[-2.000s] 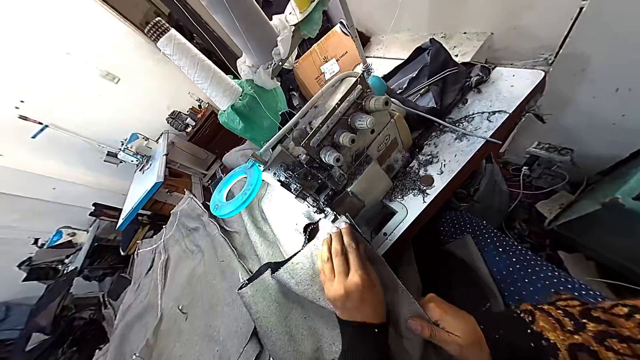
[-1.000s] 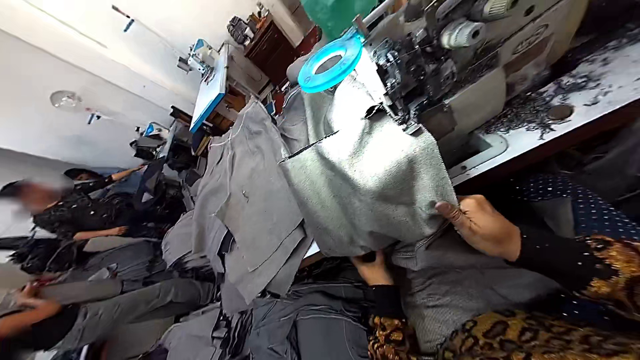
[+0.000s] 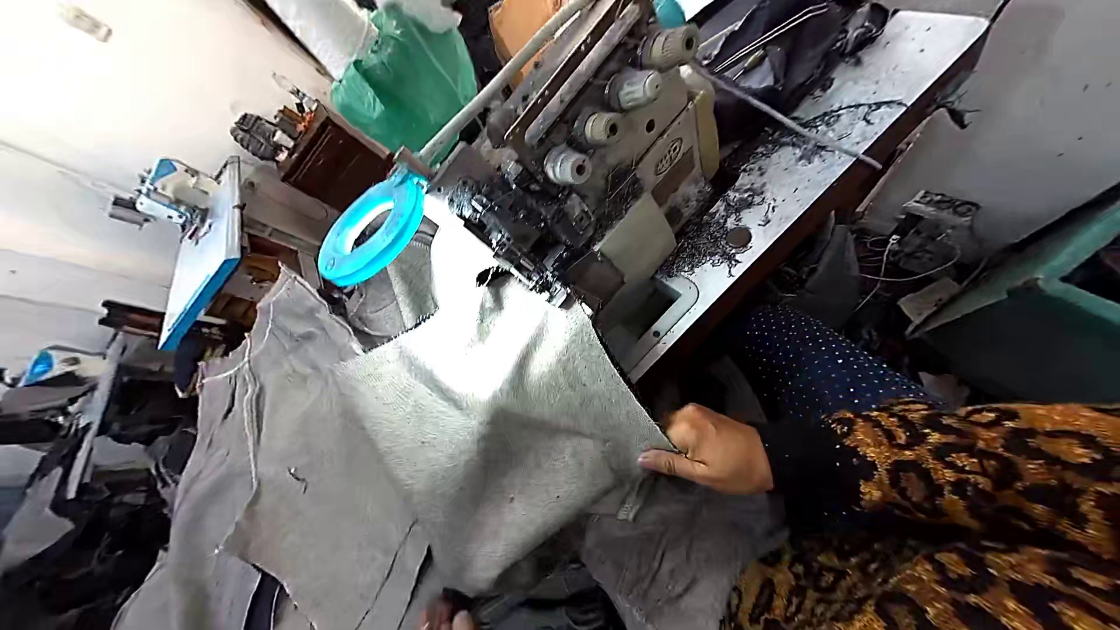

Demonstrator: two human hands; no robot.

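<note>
My right hand (image 3: pixel 713 451) pinches the right edge of a light grey fabric panel (image 3: pixel 525 437) between thumb and curled fingers. The panel's upper end lies at the needle area of an overlock sewing machine (image 3: pixel 577 166), under bright light. At the bottom edge, my left hand (image 3: pixel 446 614) is blurred and mostly cut off, near the panel's lower edge; its grip cannot be made out. A turquoise ring (image 3: pixel 372 229) is beside the machine head. More grey cut pieces (image 3: pixel 297 455) hang to the left, with loose threads on them.
The white machine table (image 3: pixel 814 149) carries dark lint, thread scraps and dark fabric. A green bag (image 3: pixel 407 79) stands behind the machine. Another sewing machine (image 3: pixel 171 192) is at the left. At the right are a wall socket with cables (image 3: pixel 936 219) and a green bin-like object (image 3: pixel 1032 324).
My left hand was on the fabric near the machine two seconds ago; it is now at the bottom edge. My right hand still holds the fabric's edge. The view swung left and back; people seen then are out of view.
</note>
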